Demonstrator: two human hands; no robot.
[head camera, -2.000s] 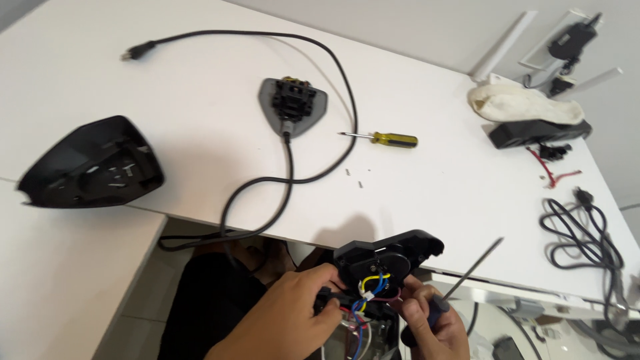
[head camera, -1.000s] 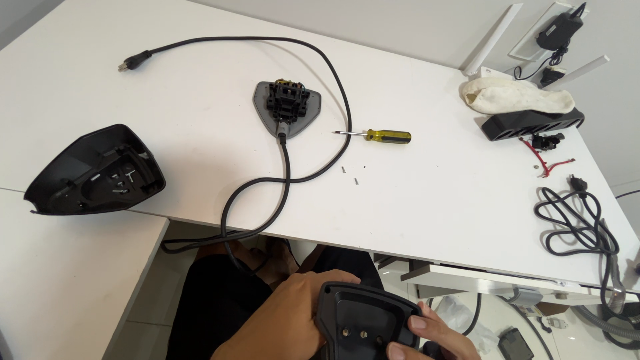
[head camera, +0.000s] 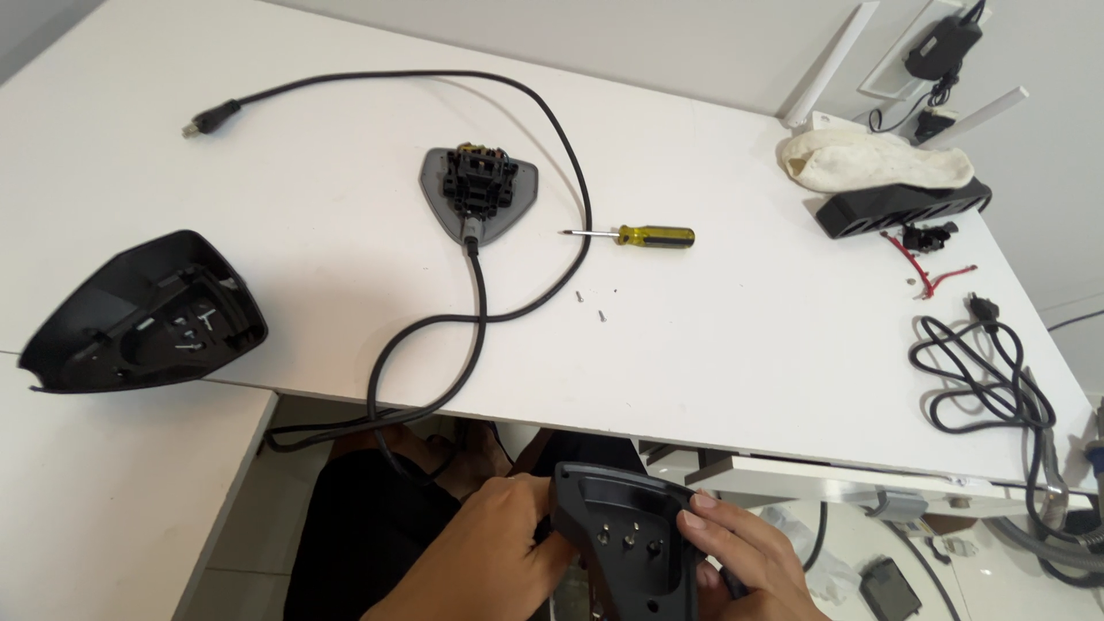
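Note:
My left hand (head camera: 496, 548) grips the left side of a black plastic housing (head camera: 634, 509) below the desk's front edge; its recessed face with small metal pins is turned up. My right hand (head camera: 742, 552) holds the housing's right side, fingertips on its rim; a dark handle shows partly beneath the fingers. On the desk lies a grey base plate (head camera: 435, 185) with a black mechanism and a power cord (head camera: 483, 285) attached. A screwdriver with a yellow handle (head camera: 655, 237) lies right of it, above two small screws (head camera: 602, 316). A black plastic shell (head camera: 78, 345) holding loose screws rests at left.
At the back right are a cream cloth (head camera: 880, 162), a black power strip (head camera: 906, 207), red wires (head camera: 918, 267) and a white antenna (head camera: 828, 69). A coiled black cord (head camera: 975, 379) lies near the right edge. An open drawer (head camera: 828, 479) juts out below the desk's front edge.
Two seconds ago the housing showed coloured wires, and my right hand held a screwdriver with its shaft pointing up. The housing now shows its recessed face, and that shaft is out of sight.

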